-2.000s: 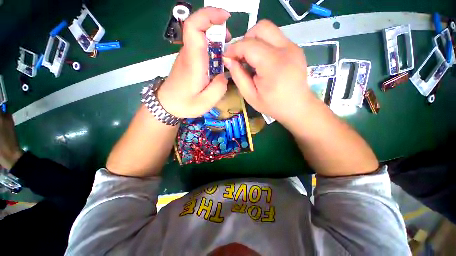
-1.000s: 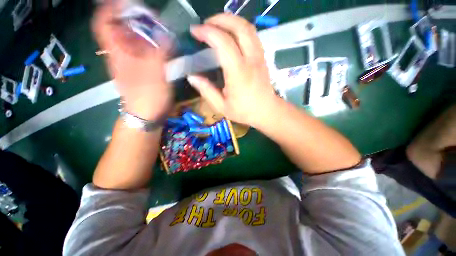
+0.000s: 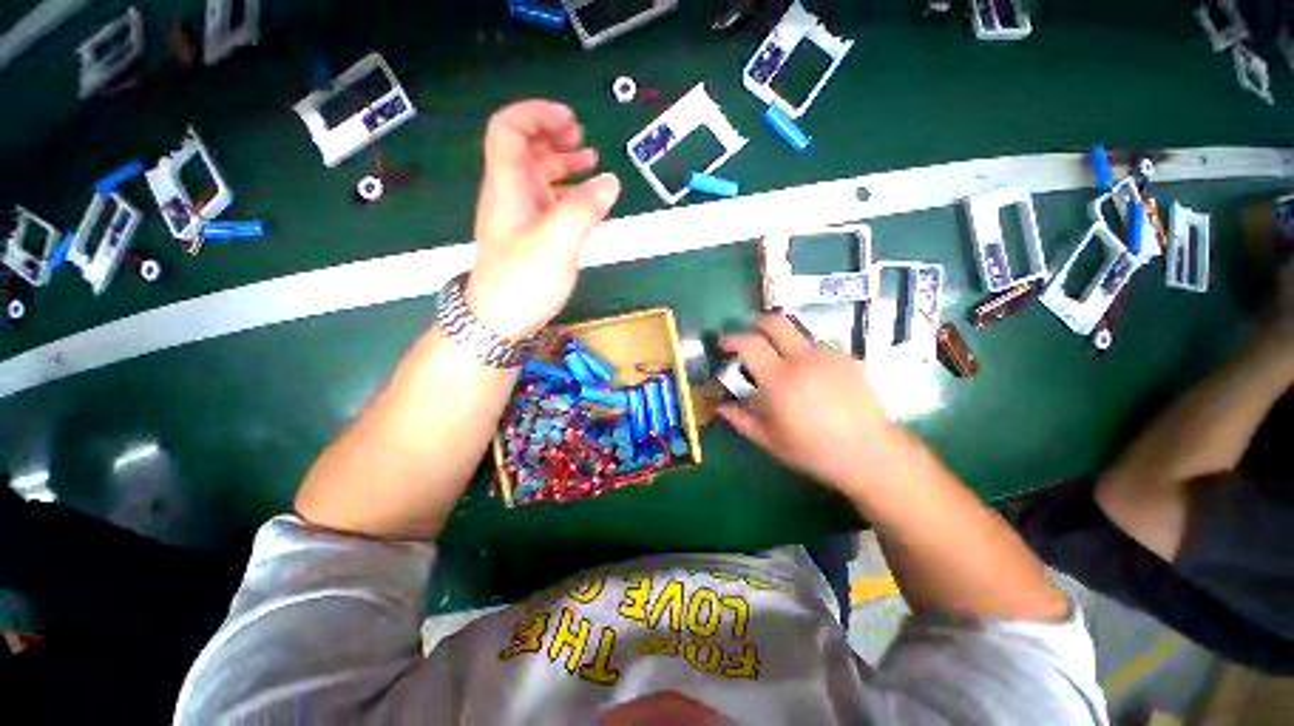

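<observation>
My left hand (image 3: pixel 532 213) is raised above the pale strip, fingers curled but apart, holding nothing. My right hand (image 3: pixel 809 397) is just right of the parts box, with thumb and fingers around a white plastic housing (image 3: pixel 737 377) that is mostly hidden under the hand. The shallow tan parts box (image 3: pixel 636 338) holds blue cylinders (image 3: pixel 647 409) and tangled red leads (image 3: pixel 575 465). A white housing (image 3: pixel 705 108) with a blue cylinder (image 3: pixel 714 186) lies beyond the strip, ahead of my left hand.
More housings (image 3: pixel 1005 241) and copper-brown parts (image 3: pixel 958 350) lie to the right. Other housings (image 3: pixel 189 182) with blue cylinders and round parts (image 3: pixel 369 186) lie left and beyond the pale strip (image 3: pixel 341 301). Another person's arm (image 3: pixel 1185 426) is at the right edge.
My left hand no longer holds the housing seen earlier and is now empty. My right hand has moved down and right, beside the box. Several housings beyond the strip have come into view.
</observation>
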